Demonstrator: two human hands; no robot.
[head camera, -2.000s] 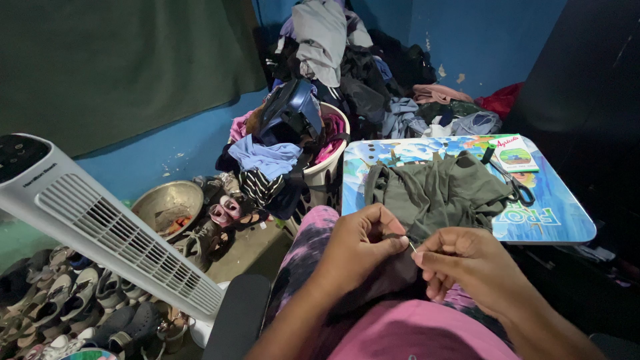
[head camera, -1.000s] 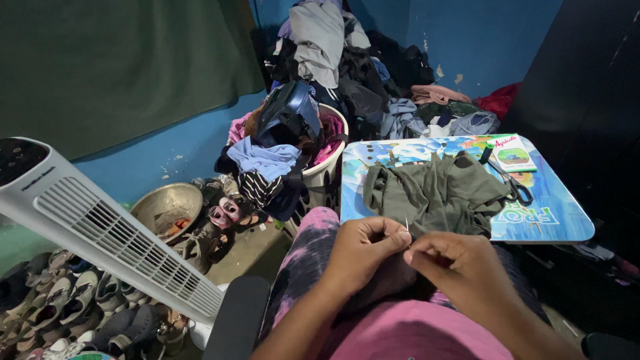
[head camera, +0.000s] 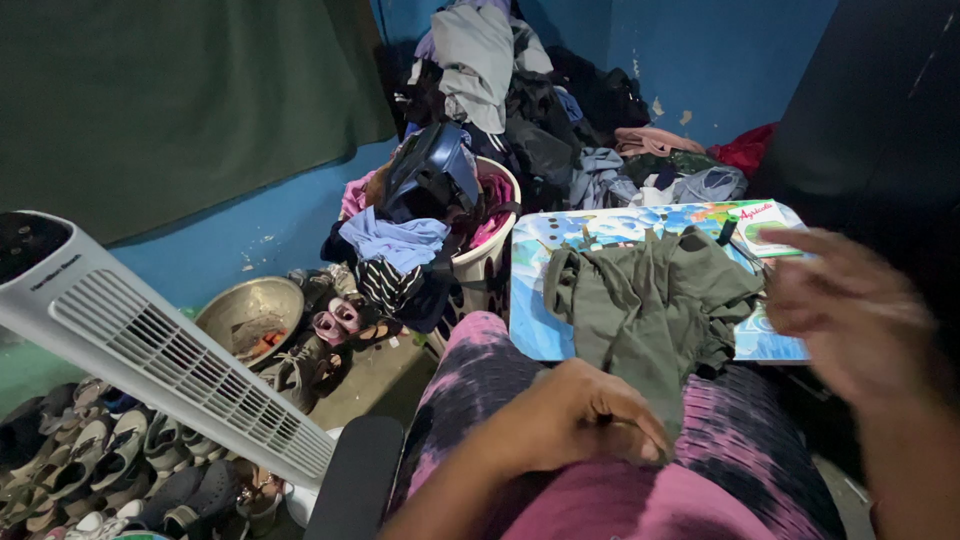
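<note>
An olive-green garment (head camera: 645, 300) lies bunched on a colourful printed small table (head camera: 540, 330), one end hanging onto my lap. My left hand (head camera: 592, 420) is low over my lap, fingers curled downward beside the hanging cloth; whether it pinches something small is hidden. My right hand (head camera: 847, 307), blurred by motion, is raised above the table's right edge, and what it may hold cannot be made out. A dark green thread spool (head camera: 727, 229) and a small card packet (head camera: 765, 225) with printing are at the table's back right. Scissors are partly visible beside the packet, largely covered by my right hand.
A white tower fan (head camera: 180, 352) leans across the left, above rows of shoes (head camera: 127, 450). Behind it is a metal basin (head camera: 255, 315). A full laundry basket (head camera: 491, 255) and heaped clothes (head camera: 472, 67) stand beyond the table. A black armrest (head camera: 356, 480) is by my left arm.
My hands were close together over my lap with a thin needle-like item between them; now they are apart. My right hand has moved up and right, while my left is lower.
</note>
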